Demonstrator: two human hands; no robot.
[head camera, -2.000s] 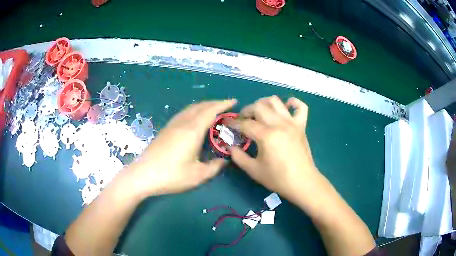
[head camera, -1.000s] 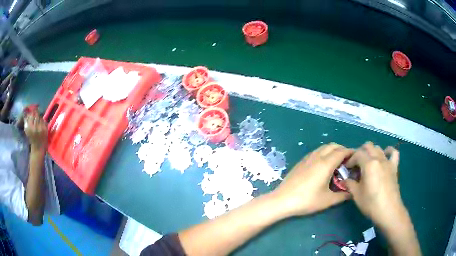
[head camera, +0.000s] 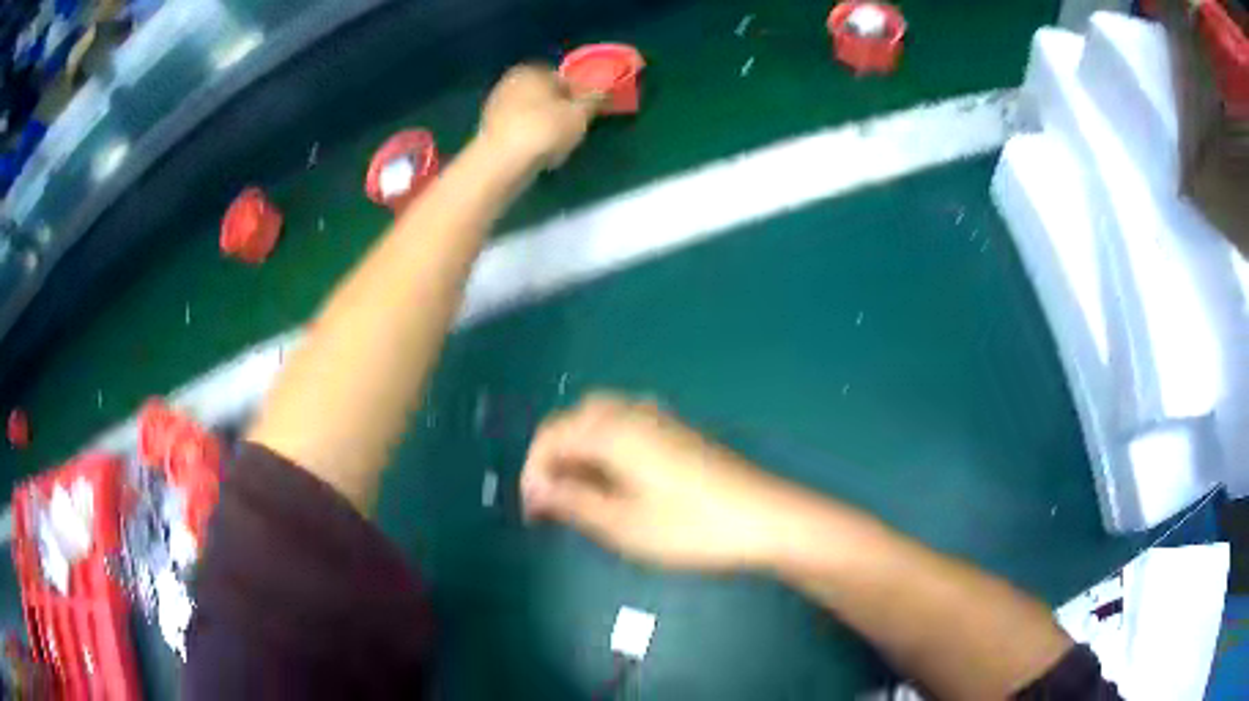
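Note:
My left hand (head camera: 541, 117) reaches over the rail onto the green belt. Its fingers are at the near left side of an orange-red round housing (head camera: 606, 78) and appear to grip it. My right hand (head camera: 623, 479) is over the dark green bench, curled and blurred. Its thumb and fingertips are close together; whether it holds anything cannot be told. A white square module (head camera: 633, 633) with a short dark lead lies on the bench below my right hand.
More housings are on the belt (head camera: 712, 123), one (head camera: 401, 170) with a white part inside. A whitish rail (head camera: 685, 212) borders it. White stacked pieces (head camera: 1151, 274) are at right. At lower left are a red tray (head camera: 103, 589), toothed discs (head camera: 171, 603) and housings (head camera: 182, 452).
The view has swung to the right. My left hand has left my right hand and moved out over the belt. The housing between my hands is gone from there.

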